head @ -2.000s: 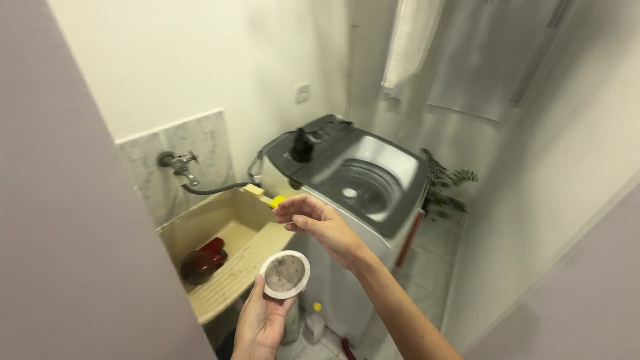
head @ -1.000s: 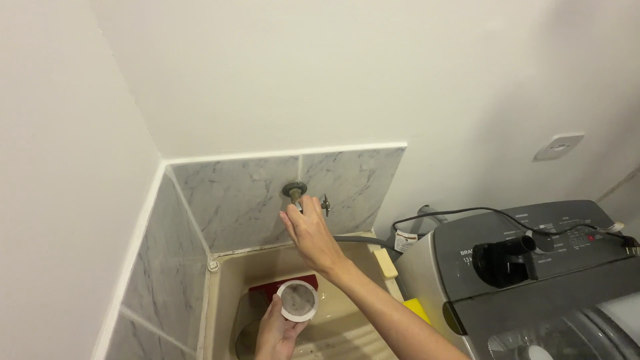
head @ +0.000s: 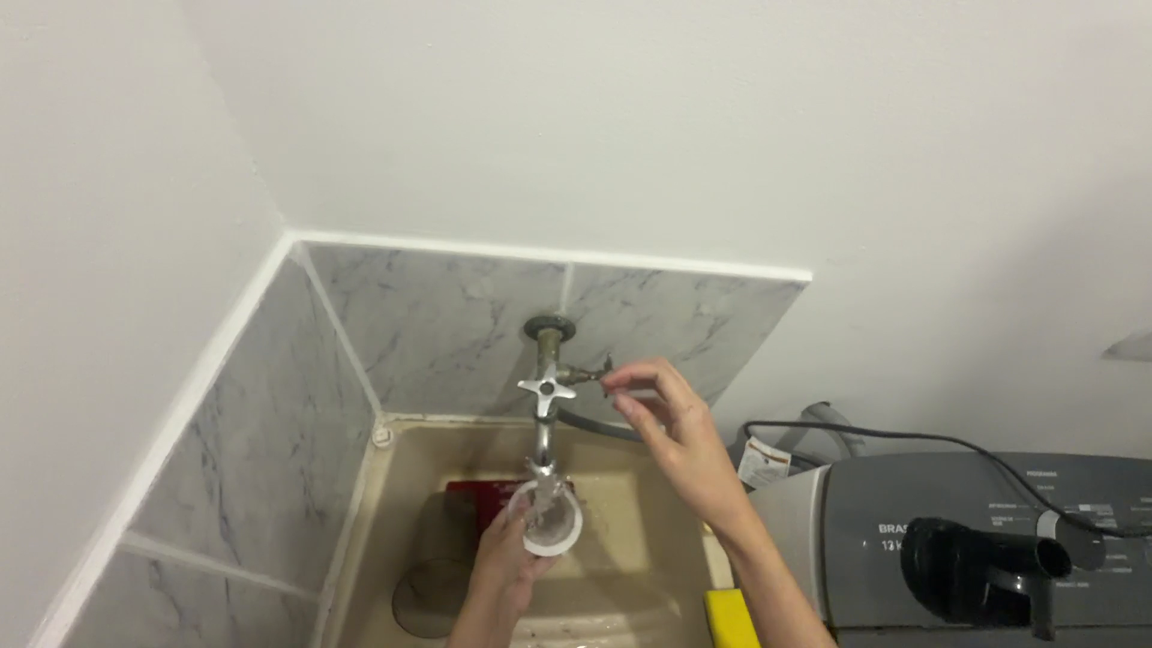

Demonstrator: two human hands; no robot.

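Observation:
Water runs from the metal wall tap into a round filter with a white rim. My left hand grips this filter under the spout, above the beige laundry sink. On the tap's body sits a cross-shaped handle. A smaller side valve sticks out to the right, and the fingertips of my right hand are at it, thumb and forefinger a little apart; whether they touch it is unclear. A red object lies in the sink behind my left hand.
Marbled tiles line the wall behind the sink. On the right stands a washing machine with a black plastic part and a dark cable on top. A grey hose leads from the tap. A yellow item is at the sink's right edge.
The view has swung to the sink and tap. My right hand has left the tap's main handle for the side valve. Water now flows into the filter, which is under the spout.

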